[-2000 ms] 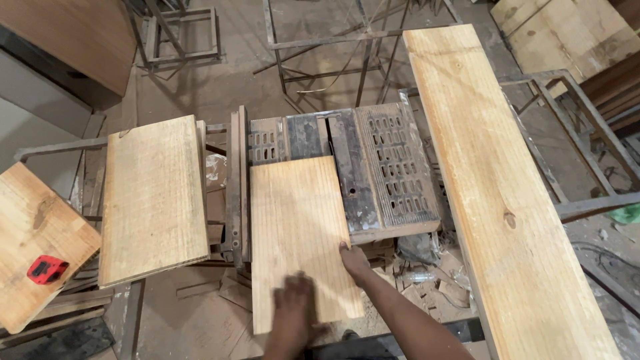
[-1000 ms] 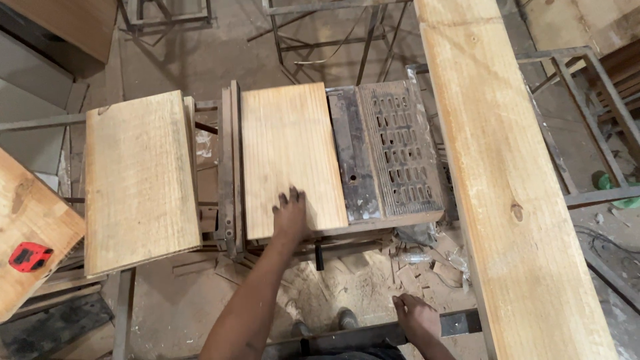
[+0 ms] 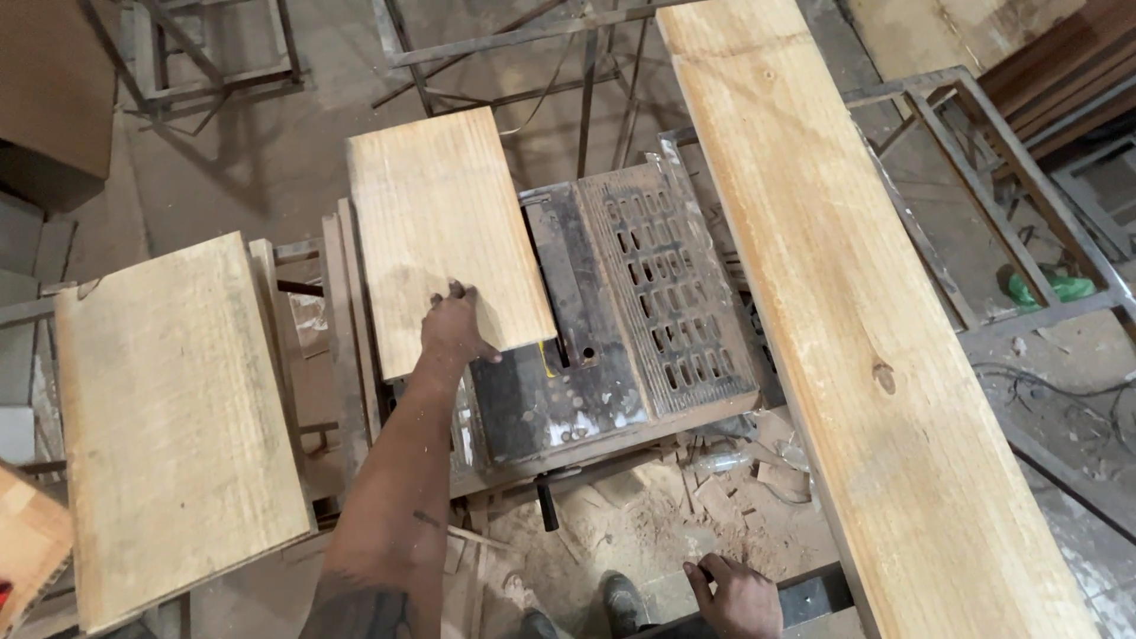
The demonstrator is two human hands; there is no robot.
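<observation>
My left hand [image 3: 454, 327] lies palm down on the near end of a pine board [image 3: 444, 231], its fingers spread and its thumb by the near edge. The board rests on a table saw [image 3: 568, 382], against the rip fence [image 3: 346, 328] at its left, and its far end reaches past the table. Part of the blade slot shows beside the board's right edge; whether the blade stands up there I cannot tell. At lower right, away from the board, my right hand [image 3: 735, 596] hangs with its fingers loosely curled and holds nothing visible.
Left of the saw lie stacked boards [image 3: 177, 426]. A long pine plank [image 3: 870, 355] runs along the right side, near the saw. Metal frames [image 3: 985, 195] stand around. Below the saw's front are a crank handle [image 3: 548, 506], offcuts and sawdust [image 3: 621, 524], and my shoes.
The board has slid away from me along the fence, with my left hand on it, baring the near part of the saw table. My right hand, on the board two seconds ago, is off it.
</observation>
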